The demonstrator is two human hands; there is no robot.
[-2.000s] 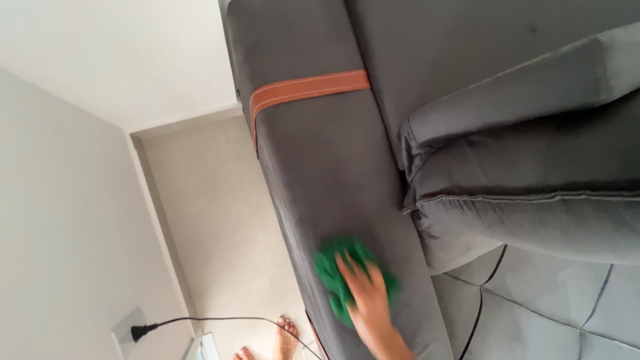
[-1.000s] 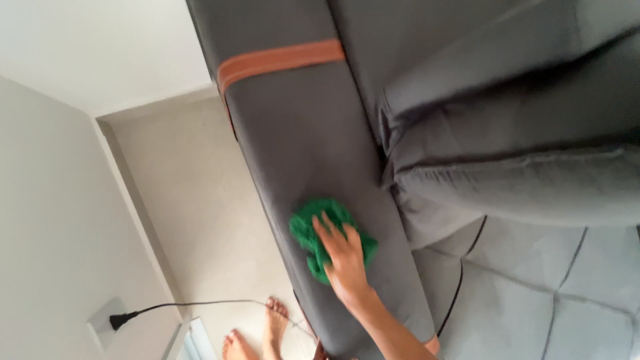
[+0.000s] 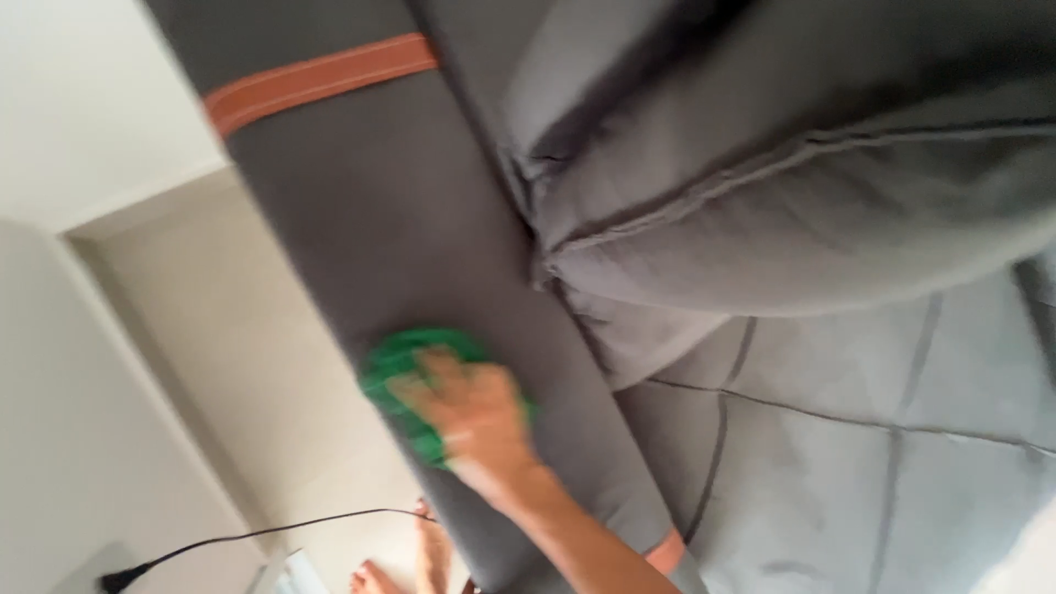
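Observation:
My right hand (image 3: 474,408) presses on a crumpled green cloth (image 3: 425,342), its fingers spread over the top; hand and cloth are blurred. The cloth lies on the dark grey upholstered sofa armrest (image 3: 388,206), near the armrest's left edge. Across the armrest, above the hand, runs an orange-brown stitched strap (image 3: 322,78). Part of a second strap (image 3: 664,553) shows beside my forearm at the bottom. My left hand is not in view.
Grey cushions (image 3: 784,206) lean against the armrest's right side, above a quilted grey seat (image 3: 808,487). A black plug (image 3: 124,577) with a cord sits at the wall, lower left. Bare feet (image 3: 433,544) stand on the beige floor (image 3: 239,313) beside the sofa.
My right hand and the green cloth have moved toward the armrest's left edge since one second ago. The view has shifted closer over the sofa.

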